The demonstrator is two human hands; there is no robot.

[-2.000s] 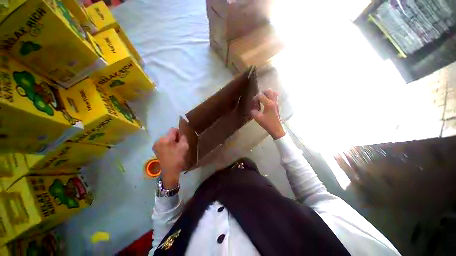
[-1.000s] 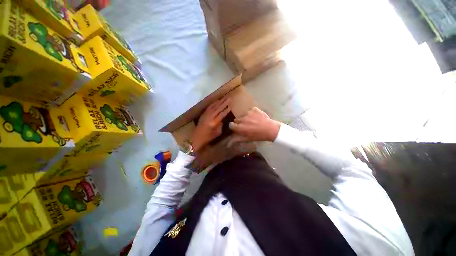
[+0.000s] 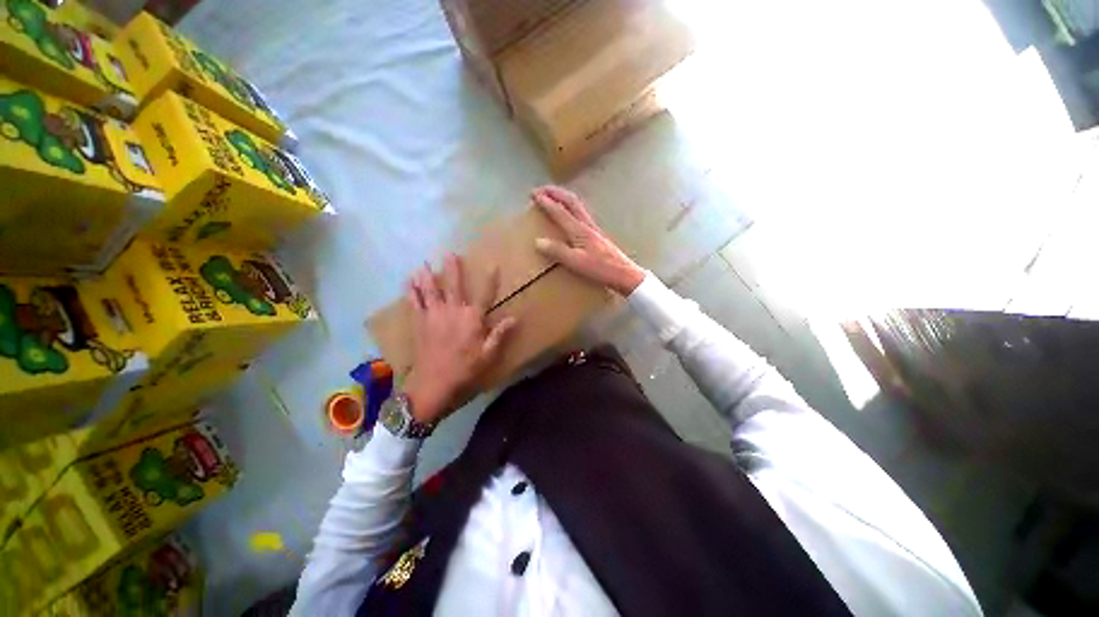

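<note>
A brown shipping carton [image 3: 530, 323] lies in front of me with its long flaps folded over the opening and a dark seam between them. My left hand [image 3: 453, 335] lies flat on the carton's left part with fingers spread. My right hand [image 3: 583, 244] rests on its right end near the seam, fingers extended. Neither hand grips anything. A tape dispenser [image 3: 376, 383] with a blue-purple body and an orange roll lies on the table, left of my left wrist.
Yellow retail gift boxes [image 3: 199, 181] are stacked along the left. Closed brown cartons [image 3: 591, 90] stand at the table's far side. A yellow scrap [image 3: 266, 542] lies on the pale sheeting [image 3: 362, 109]. Glare washes out the upper right.
The carton was open, then my hands were at its opening folding flaps. Now the flaps lie closed, and my hands have moved apart and lie flat on top.
</note>
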